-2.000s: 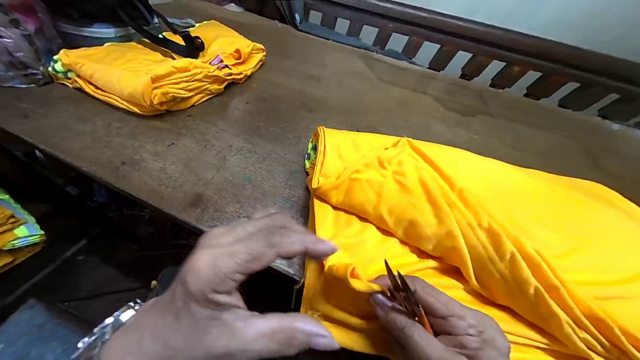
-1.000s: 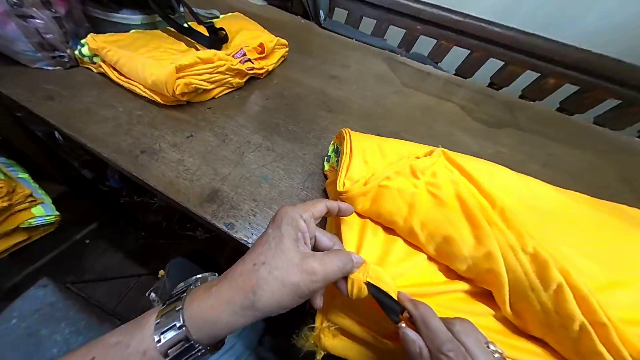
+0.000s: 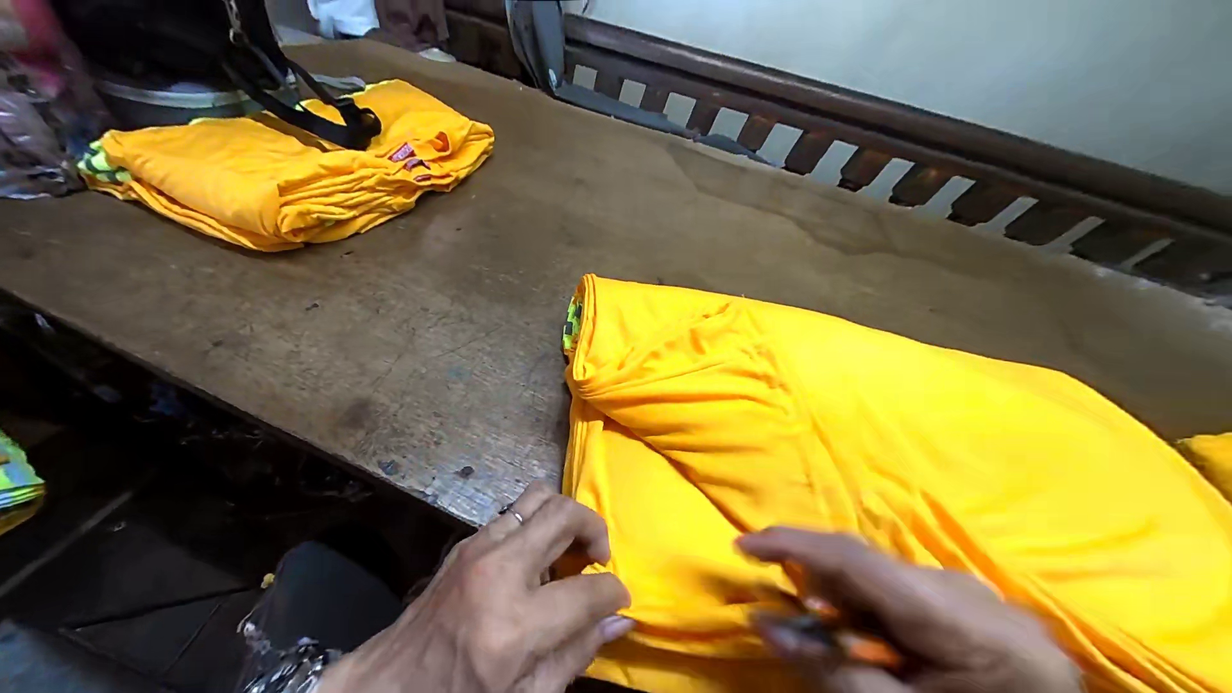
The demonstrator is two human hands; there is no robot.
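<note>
A large pile of yellow-orange fabric (image 3: 914,414) lies folded over the near edge of the table, with a green patterned strip at its left end. At the lower left corner of this fabric is my left hand (image 3: 510,587), its fingers curled on the cloth's edge; a ring and a metal watch band show. My right hand (image 3: 914,616), blurred by motion, holds a small pair of thread snips (image 3: 818,630) with orange parts, over the lower part of the fabric. Whether the blades touch the cloth cannot be told.
A folded stack of yellow-orange garments (image 3: 212,173) rests on the wooden table (image 3: 385,318) at the upper left, a black strap (image 3: 327,125) across it. Behind the table runs a slatted wooden rail (image 3: 818,154). More folded fabric (image 3: 17,481) sits low at the left edge.
My left hand, apart from the cloth two seconds ago, now rests on its edge. The fold pinched up one second ago is no longer raised. My right hand still holds the snips.
</note>
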